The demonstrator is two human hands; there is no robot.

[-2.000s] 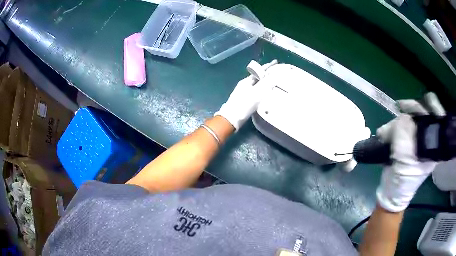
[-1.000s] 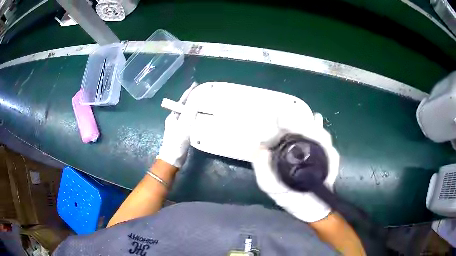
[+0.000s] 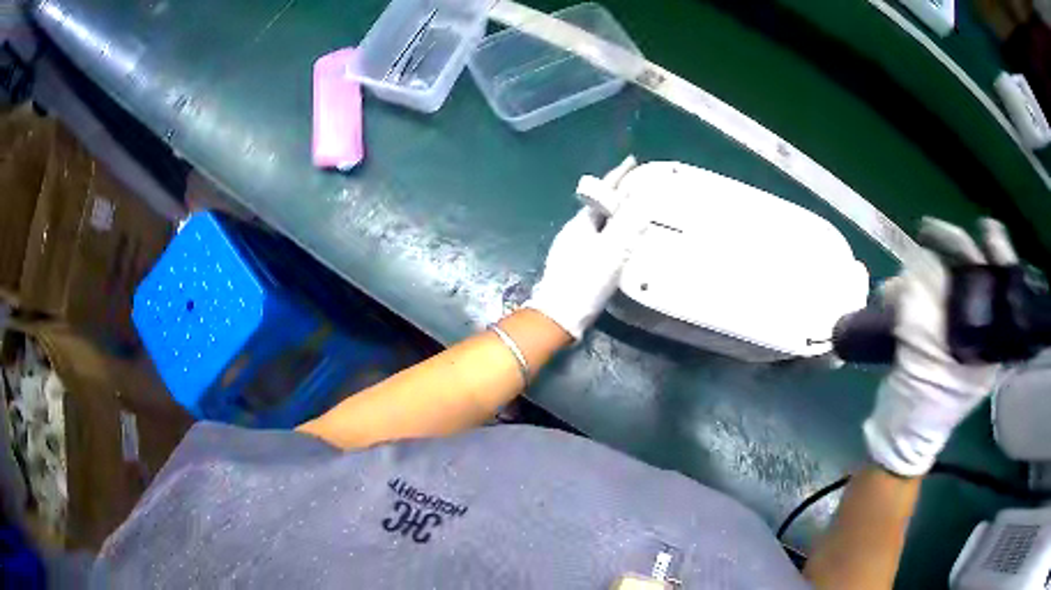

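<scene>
A white rounded appliance housing (image 3: 738,259) lies on the green bench with its flat oval face up, showing a slot and small screw holes. My left hand (image 3: 590,259), in a white glove, holds its left end, beside a small white protruding part. My right hand (image 3: 928,352), also gloved, grips a black electric screwdriver (image 3: 991,314) held roughly sideways. Its thin metal tip is at the housing's lower right end. Whether the tip sits in a screw hole cannot be told.
A clear box with thin rods (image 3: 422,52), a clear lid (image 3: 547,69) and a pink block (image 3: 338,110) lie at the upper left. A metal rail (image 3: 784,156) runs behind the housing. White appliances (image 3: 1008,553) stand at lower right. A blue stool (image 3: 202,311) and cartons are left.
One second ago the screwdriver stood upright over the housing's right part; now it lies sideways at the right end. The view has turned. My left hand still holds the left end.
</scene>
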